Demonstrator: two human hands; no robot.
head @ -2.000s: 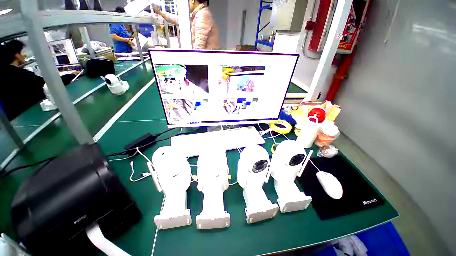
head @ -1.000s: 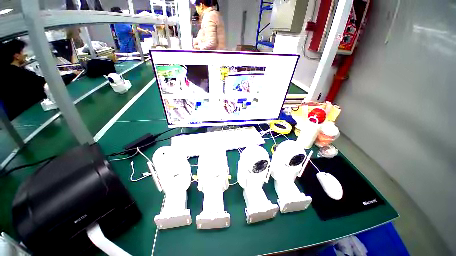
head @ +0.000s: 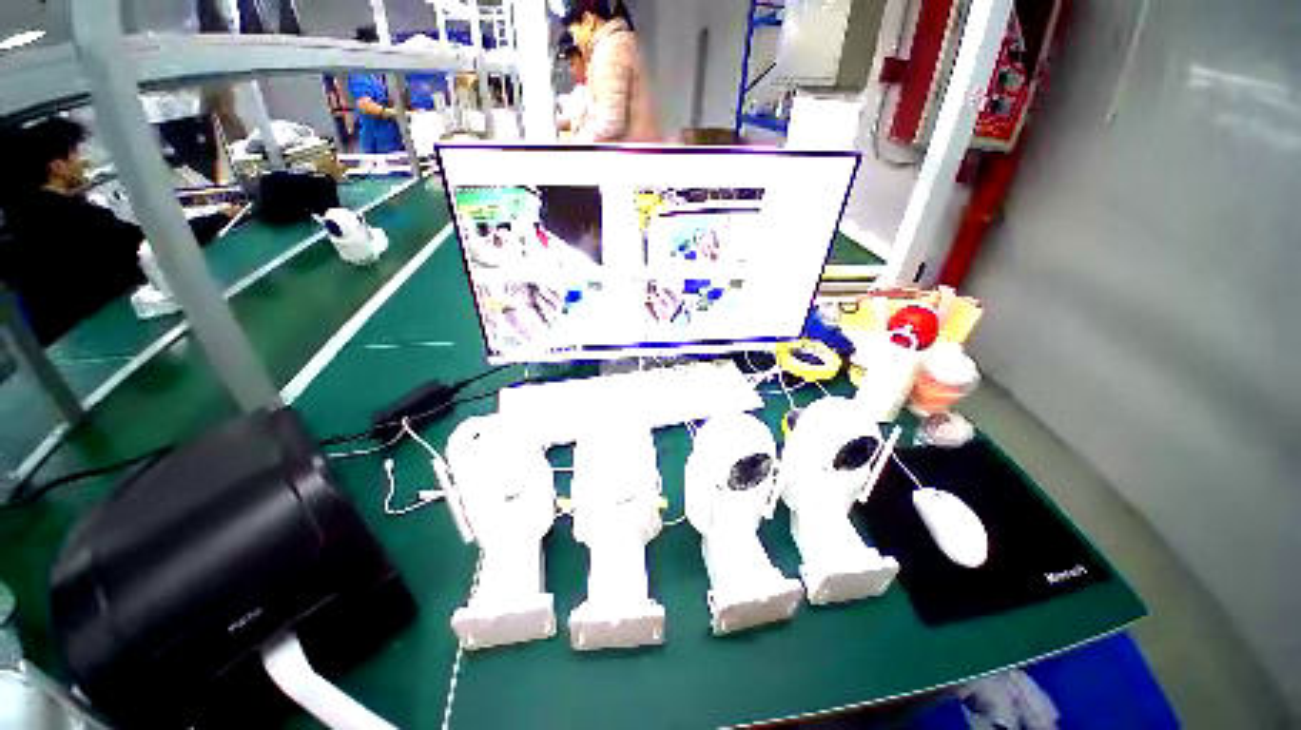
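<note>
Neither of my hands is in view. Four white pan-tilt cameras stand in a row on the green bench: the far left one [head: 502, 535], the second [head: 615, 528], the third [head: 732, 513] and the right one [head: 833, 499]. The two right cameras show dark lens faces turned toward the right; no dark face shows on the two left ones. Behind them a monitor [head: 656, 250] shows four camera pictures. A white keyboard [head: 628, 397] lies under it. A white mouse [head: 950, 528] rests on a black mouse pad [head: 1020, 556] at the right.
A bulky black printer [head: 228, 571] with a white strip [head: 321, 687] stands at left. Yellow tape [head: 809, 360] and containers with a red item [head: 913, 327] are right of the monitor. A blue bin [head: 1099, 692] is below right. Metal uprights [head: 179, 214] and several people are beyond.
The whole view has shifted slightly, so the bench things appear a little further right. The person in the pink jacket behind the monitor has changed posture. The cameras and mouse have not moved on the bench.
</note>
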